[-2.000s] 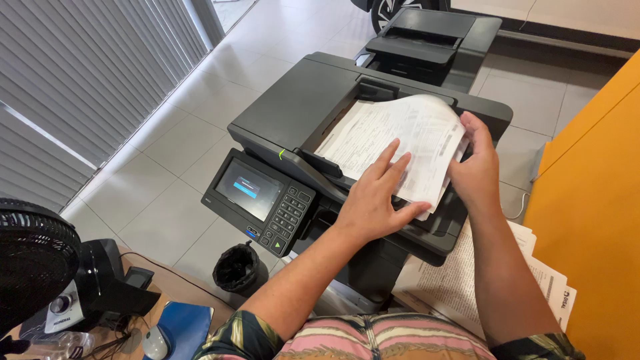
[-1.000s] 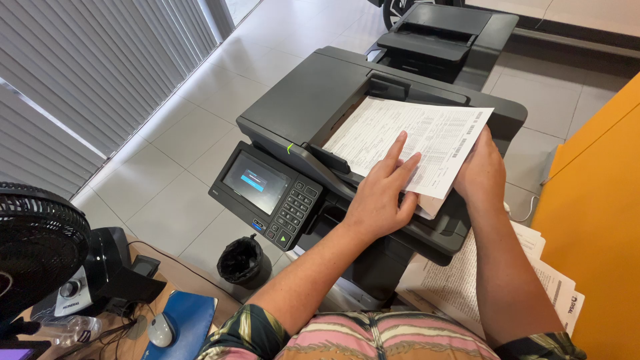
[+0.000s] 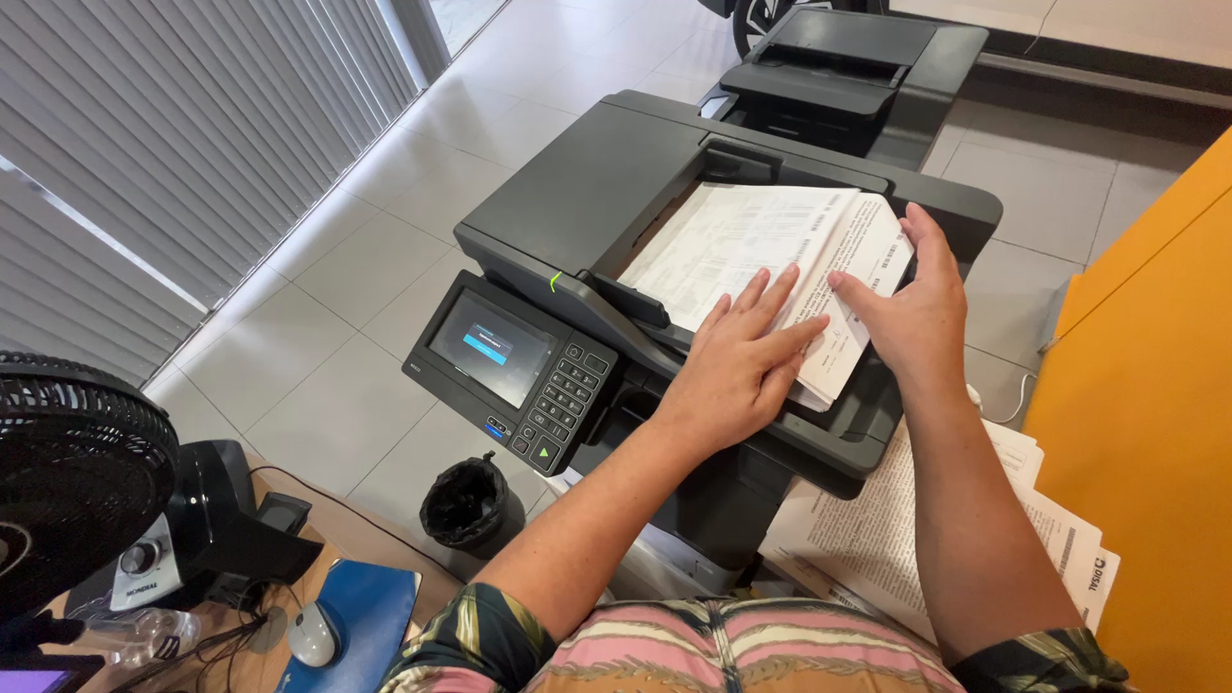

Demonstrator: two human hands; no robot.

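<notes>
A stack of printed sheets [image 3: 731, 255] lies in the document feeder tray of a dark multifunction printer [image 3: 577, 183]. My left hand [image 3: 746, 361] rests flat on top of the sheets with its fingers spread. At the stack's right end, my right hand [image 3: 919, 298] has its thumb on the top of the pages and its fingers at their outer edge. The right end of the stack is fanned, so several page edges show. The printer's control panel [image 3: 510, 371], with a lit screen and a keypad, juts out left of my left hand.
More printed papers [image 3: 866, 529] lie under my right forearm, beside an orange surface [image 3: 1145, 385]. A bin with a black bag [image 3: 467, 500] stands on the floor. At lower left are a fan [image 3: 77, 472], a mouse [image 3: 313, 635] and a blue folder or pad [image 3: 371, 616]. Another dark machine [image 3: 837, 67] stands behind.
The right ends of the sheets, curled up two seconds ago and flatter one second ago, now lie fanned. My right thumb has come over onto the top of the pages.
</notes>
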